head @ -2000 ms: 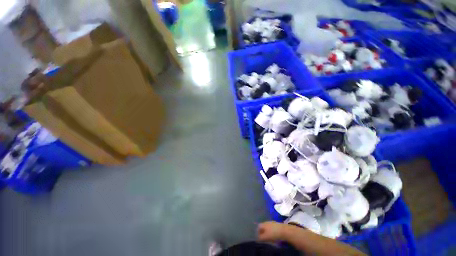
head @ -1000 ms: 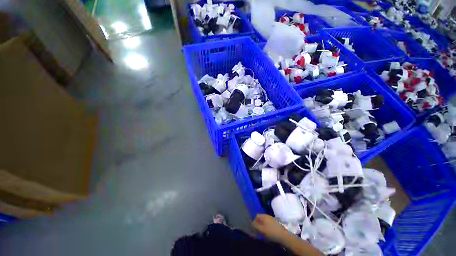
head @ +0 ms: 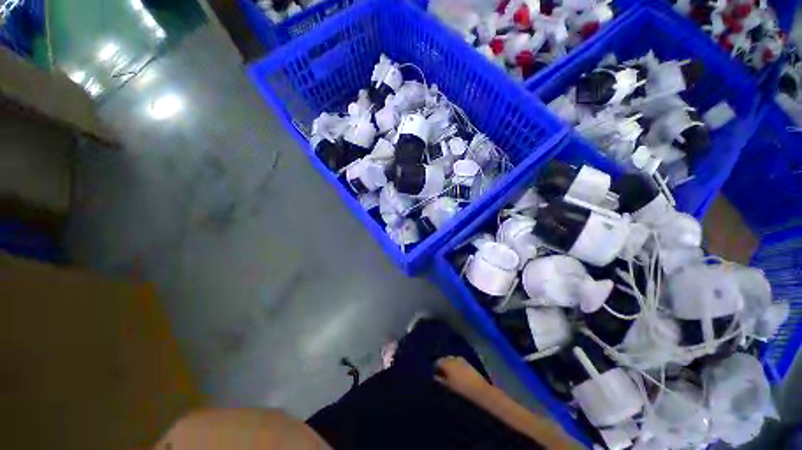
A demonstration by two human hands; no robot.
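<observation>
A blue lattice crate [head: 506,330] at the lower right is heaped with white and black camera units [head: 607,395] and thin white cables. A second blue crate [head: 339,189] beyond it holds smaller white and black units [head: 409,163]. My right hand [head: 462,378] is small and blurred at the bottom, over dark clothing and left of the heaped crate. It touches no unit that I can see, and its finger pose is unclear. A blurred bare part of my left hand or arm [head: 242,431] is cut off by the bottom edge.
More blue crates stand at the upper right; one holds red-capped units [head: 523,26], another holds white and black units [head: 655,97]. A crate with a brown bottom [head: 728,233] is at the right. Brown cardboard [head: 88,352] is at the lower left. Grey floor [head: 255,246] lies between.
The view has turned down and come closer to the two nearest crates. The cardboard has shifted towards the lower left. The left hand or arm has come into view at the bottom.
</observation>
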